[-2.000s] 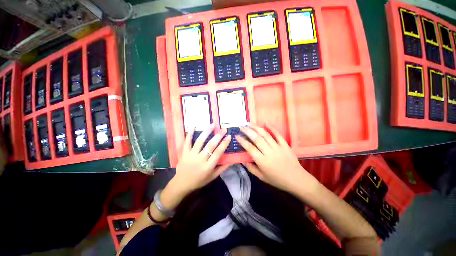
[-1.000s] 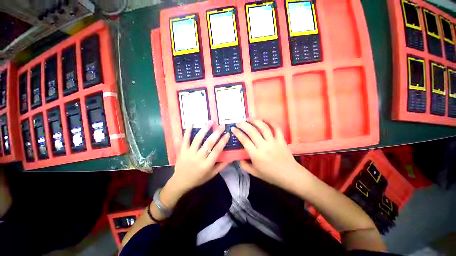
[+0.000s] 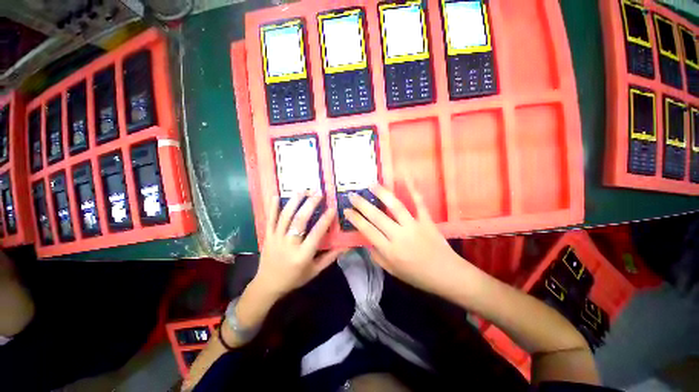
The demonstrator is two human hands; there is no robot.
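A red-orange foam tray (image 3: 411,176) lies in front of me. Four keypad phones with yellow-bordered, lit white screens stand in its back row, one of them at the back left (image 3: 287,73). Two phones with lit screens lie in the front row, the left one (image 3: 299,170) and the right one (image 3: 355,162). My left hand (image 3: 295,241) rests with spread fingers on the keys of the front left phone. My right hand (image 3: 398,233) rests with its fingers on the keys of the front right phone. Both hands hide part of the keypads.
A tray of black phone pieces (image 3: 182,180) lies at left. Another tray with yellow-bordered, dark-screened phones (image 3: 611,164) lies at right. Below the bench edge, a red tray (image 3: 605,264) holds black-and-yellow pieces. A person's arm (image 3: 11,306) shows at the far left.
My left hand has shifted slightly left onto the front left phone's keys. My right fingers have shifted a little on the front right phone's keys. The trays appear slightly higher than two seconds ago.
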